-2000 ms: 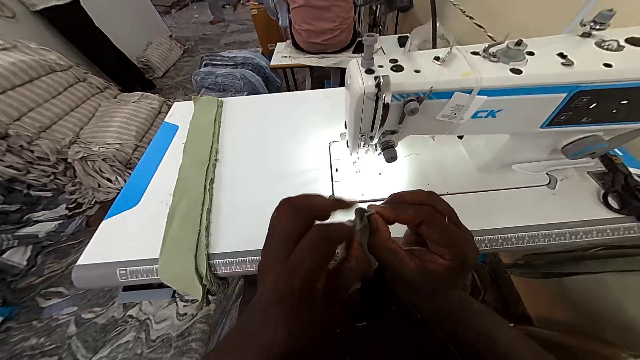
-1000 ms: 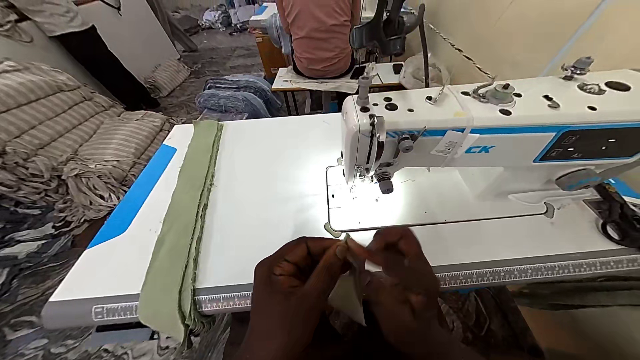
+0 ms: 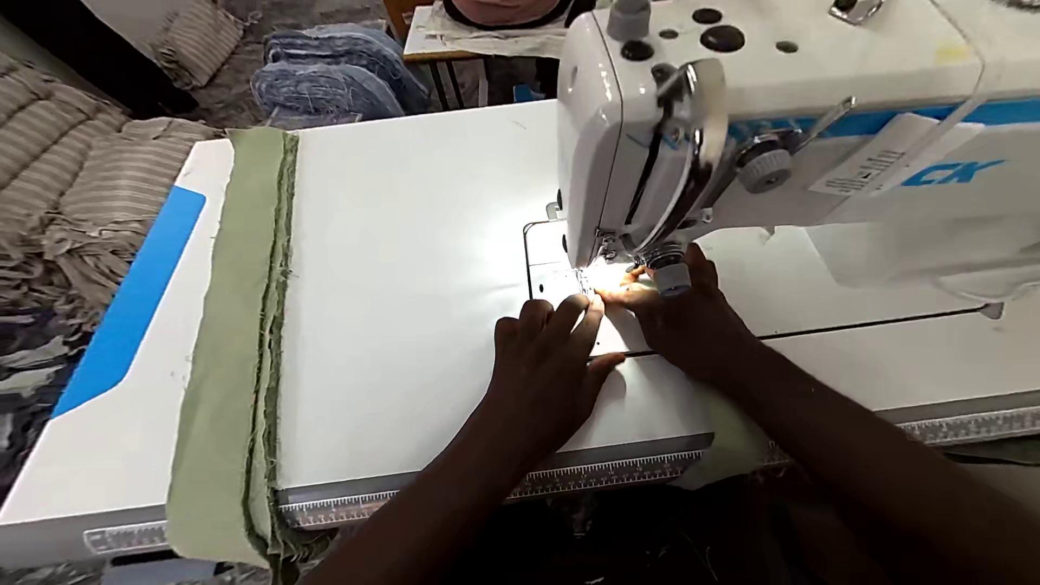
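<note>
Both hands are at the needle area of a white industrial sewing machine (image 3: 772,162), under its bright lamp. My left hand (image 3: 552,357) rests just left of and in front of the presser foot (image 3: 585,280), its fingertips together near the foot. My right hand (image 3: 691,325) reaches in from the right, partly hidden behind the machine's knob, its fingers near the needle. Green fabric (image 3: 731,443) hangs over the table edge under my right forearm; how it is held at the fingertips cannot be made out. A stack of long green fabric strips (image 3: 223,341) lies across the table's left part.
The white table (image 3: 398,284) has a ruler (image 3: 609,475) along its front edge. Striped cushion-like bundles (image 3: 130,175) lie on the left. Denim pieces (image 3: 333,77) are stacked behind the table. Part of a seated person (image 3: 508,10) shows at the top.
Both hands have moved forward from the front edge of the table to the presser foot, where the small green piece was held between them before. The view has moved closer to the machine.
</note>
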